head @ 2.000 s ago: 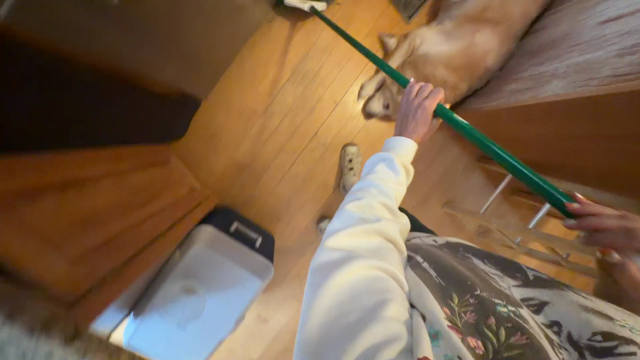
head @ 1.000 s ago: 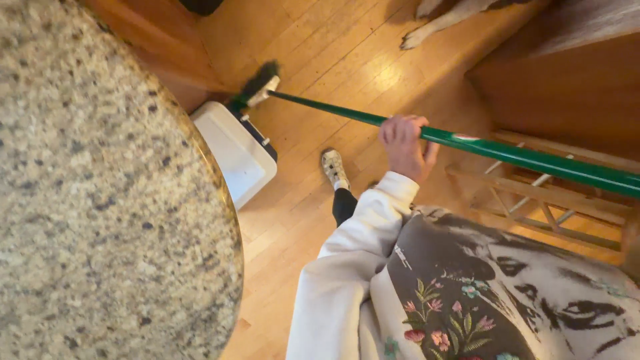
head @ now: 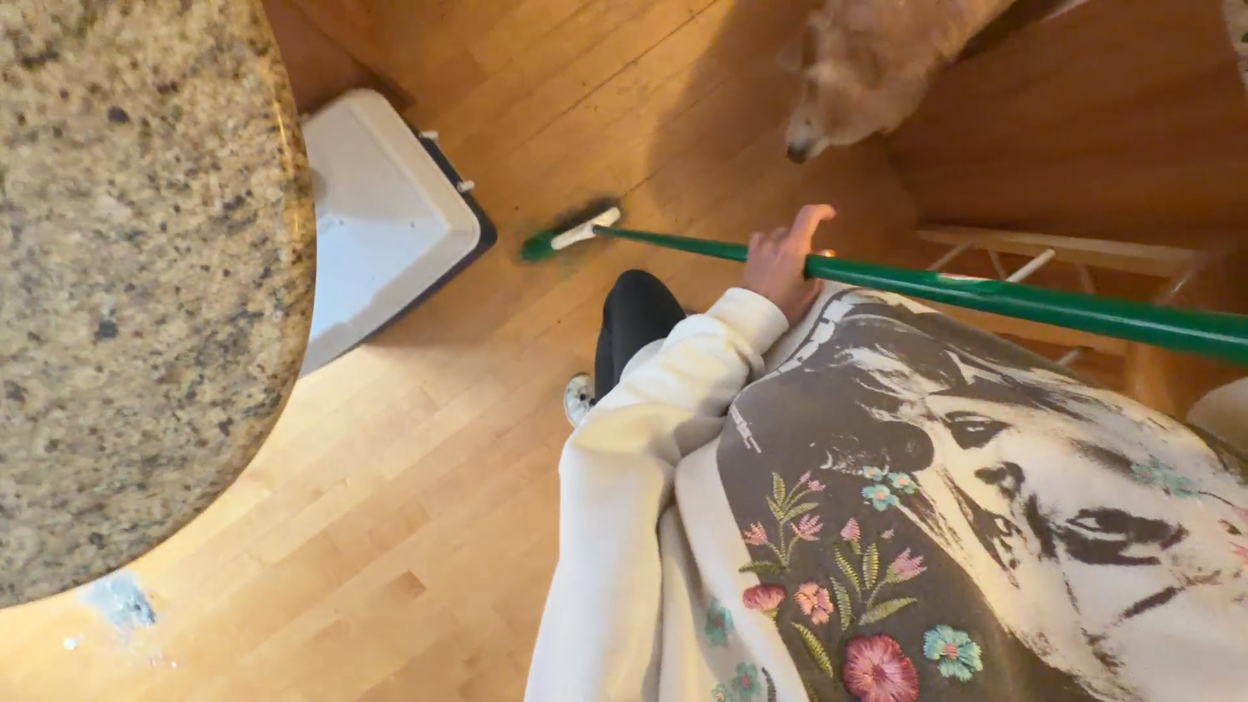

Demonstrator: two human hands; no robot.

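My left hand (head: pixel 783 261), in a cream sleeve, is around the green handle (head: pixel 1053 304) of a broom, its index finger stretched out. The handle runs from the right edge to the broom head (head: pixel 585 228), which has a white block and green and dark bristles and rests on the wooden floor. A small pile of pale bluish debris (head: pixel 121 599) lies on the floor at the lower left, beside the countertop. My right hand is out of view.
A rounded granite countertop (head: pixel 146 292) fills the left side. Beside it stands a bin with a white lid (head: pixel 380 219). A light-coated dog (head: pixel 858 78) is at the upper right, near a wooden cabinet (head: pixel 1072 136). A wooden rack (head: pixel 1063 249) stands below the cabinet.
The broom head has moved away from the bin's corner onto open floor. The dog's head has come into view at the top. The debris pile now shows at the lower left.
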